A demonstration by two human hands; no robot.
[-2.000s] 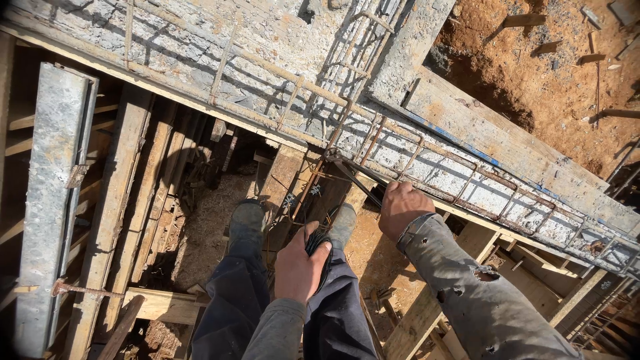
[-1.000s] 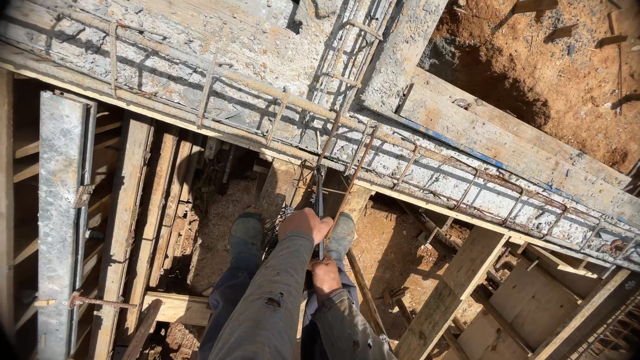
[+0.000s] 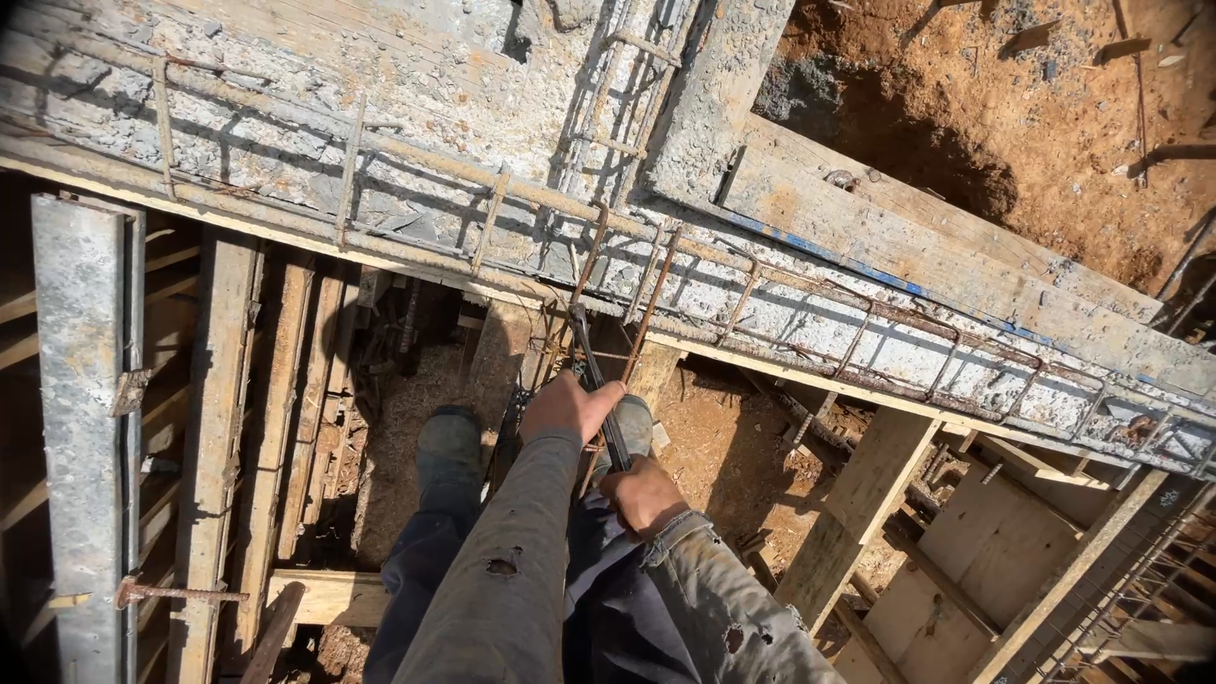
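My left hand [image 3: 568, 408] is closed around the middle of a long dark metal bar [image 3: 594, 361], just below the beam edge. My right hand [image 3: 646, 494] grips the bar's lower end, nearer my body. The bar's upper tip lies against the rusty steel rods at the wooden form edge; whether it hooks one is hard to tell. One rusty reinforcing rod [image 3: 655, 299] slants down past the right side of my left hand. Thin rusty stirrups and rods stand around and below the bar, partly hidden by my hands.
A rebar cage [image 3: 532, 195] runs along the rough concrete beam, with timber formwork [image 3: 950, 256] behind. Below are my boots [image 3: 449, 445], upright boards [image 3: 217, 408], a galvanized metal panel [image 3: 81, 427], a rusty clamp rod [image 3: 180, 594] and a slanting plank [image 3: 864, 503].
My right hand has moved down and left from near the beam edge to the bar's lower end. My left hand has moved up and right, from above my legs onto the bar.
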